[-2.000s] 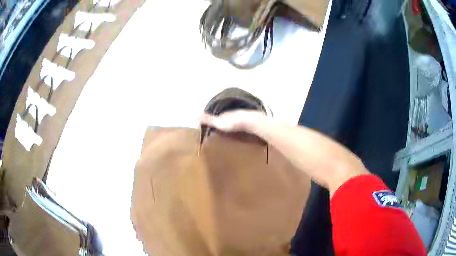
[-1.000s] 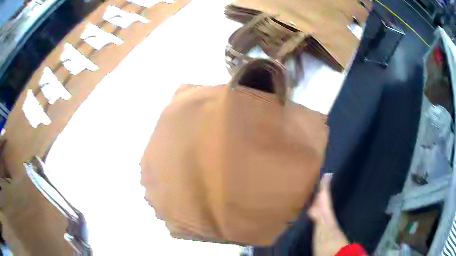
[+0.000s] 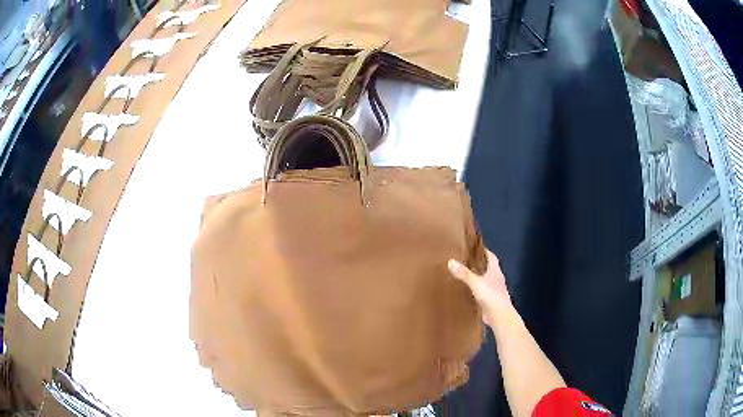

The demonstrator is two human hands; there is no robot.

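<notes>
A stack of tan-brown bag panels (image 3: 334, 285) lies over the white table in front of me, with notched, slightly uneven edges. Its brown handles (image 3: 362, 155) form nested arched loops at the top edge, pointing away from me. My right hand (image 3: 479, 281) grips the right edge of the stack, thumb on top; its other fingers are partly hidden at the edge. My left hand is not in view.
Another panel stack (image 3: 367, 32) lies farther up the white table (image 3: 155, 236), its handles towards me. Handled panels with white patches (image 3: 75, 169) line the left side. Pale-edged pieces (image 3: 81, 399) are at bottom left. Metal shelving (image 3: 680, 232) stands right across dark floor.
My right hand has gone from the handles, two seconds ago, to the right edge of the stack and now grips it. The view has shifted, and the whole stack shows more squarely.
</notes>
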